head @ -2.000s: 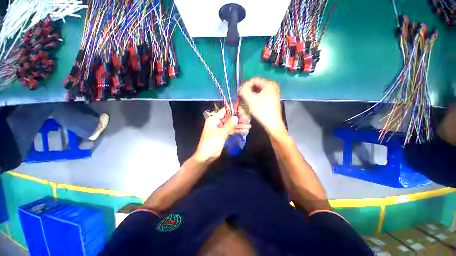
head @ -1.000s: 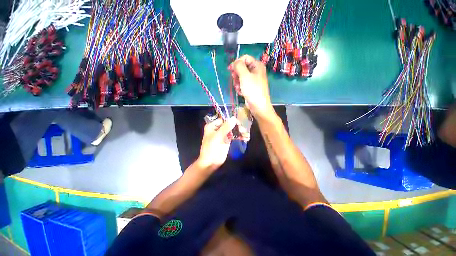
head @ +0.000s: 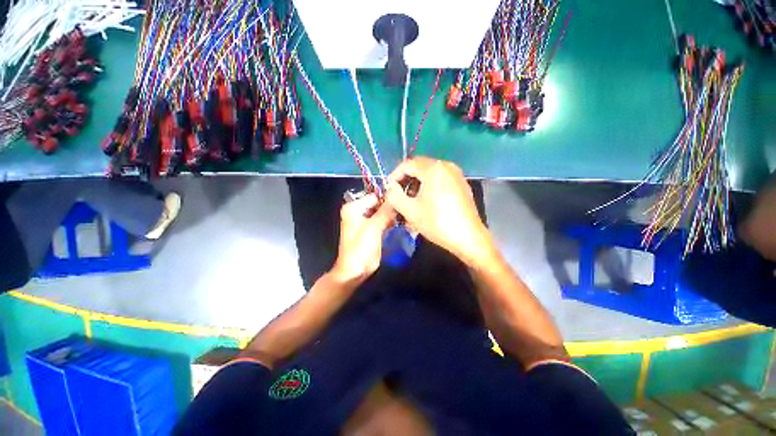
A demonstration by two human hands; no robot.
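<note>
Several thin lead wires (head: pixel 362 111), white, blue and red, fan up from my fingers over the bench edge. My left hand (head: pixel 362 232) is closed around their lower ends; a connector housing there is mostly hidden. My right hand (head: pixel 432 203) is against the left one, its thumb and fingertips pinched at the wires' lower ends. What exactly the right fingertips grip is too small to tell apart. A blue piece (head: pixel 398 245) shows just below the hands at lap level.
A white box (head: pixel 340 34) with a black stem (head: pixel 396 51) stands at the bench centre. The left harness pile (head: pixel 204 128), right harness pile (head: pixel 498 100) and a far-right bundle (head: pixel 702 145) lie on the green bench (head: pixel 587 128). Blue stools (head: pixel 587 264) stand on both sides.
My right hand has come down from near the box front and now meets my left hand. A red wire now slants up to the right. My left hand has barely moved.
</note>
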